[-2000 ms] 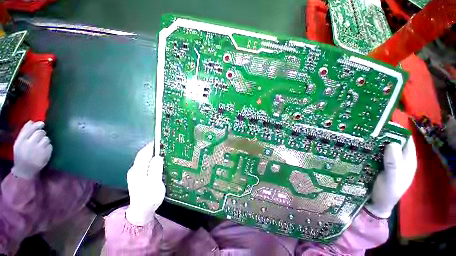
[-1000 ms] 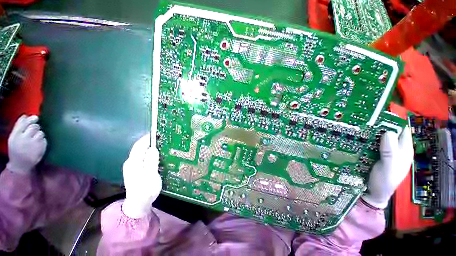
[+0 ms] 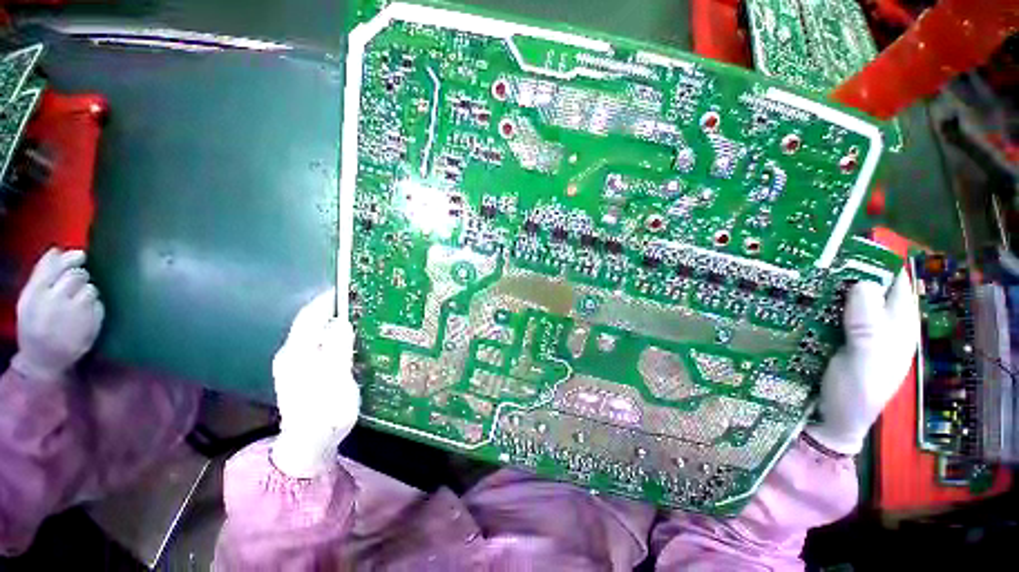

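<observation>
A large green power circuit board (image 3: 626,257) is held up in front of me, tilted, its solder side facing me. Silvery tinned areas and rows of tiny parts show on it, with a bright glare spot at the left. My left hand (image 3: 316,385), in a white glove, grips its lower left edge. My right hand (image 3: 872,363), in a white glove, grips its right edge. The fingers behind the board are hidden.
A neighbour's white-gloved hand (image 3: 58,313) rests by a red mat (image 3: 69,168) at the left. The green bench top (image 3: 212,212) lies behind the board. At the right are a component-side-up board (image 3: 950,358) on red, another green board (image 3: 799,45) and a red-wrapped post (image 3: 933,56).
The held board and both my hands have shifted slightly up and left in the picture. The component-side-up board at the right has come into clearer view.
</observation>
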